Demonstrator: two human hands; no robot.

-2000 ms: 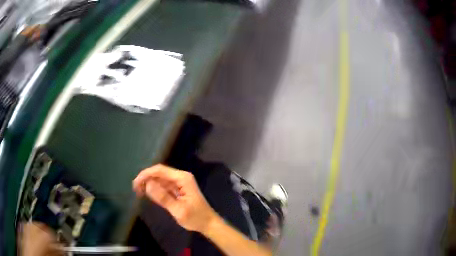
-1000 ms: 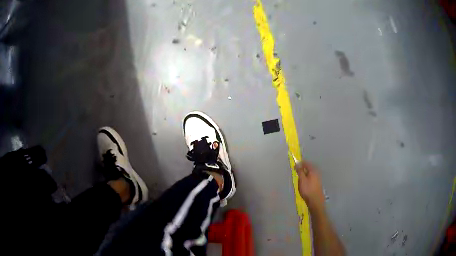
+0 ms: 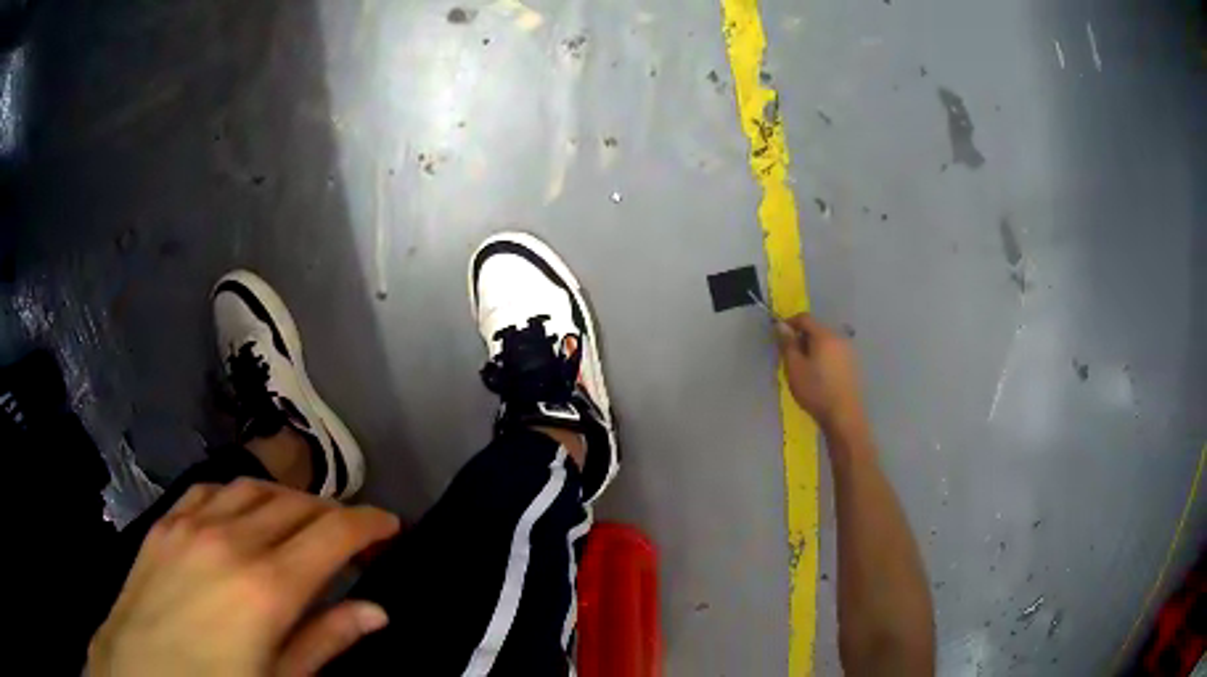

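A small dark rectangular piece (image 3: 733,288) lies flat on the grey floor, just left of the yellow line. My right hand (image 3: 818,370) reaches down over the yellow line and grips a thin, light-coloured pointed tool (image 3: 761,304). The tool's tip is at the lower right edge of the dark piece. My left hand (image 3: 238,582) is near the camera at the lower left, fingers curled, thumb apart from them, with nothing seen in it.
My two white and black shoes (image 3: 530,304) stand on the floor left of the piece. A red plastic stool (image 3: 618,602) shows at the bottom centre. A yellow painted line (image 3: 785,238) runs down the grey floor. A dark red thing is at the lower right corner.
The view has turned from the green bench down to the floor. Since one second ago, my right hand has brought the tool to the dark piece. My left hand has come into view at lower left.
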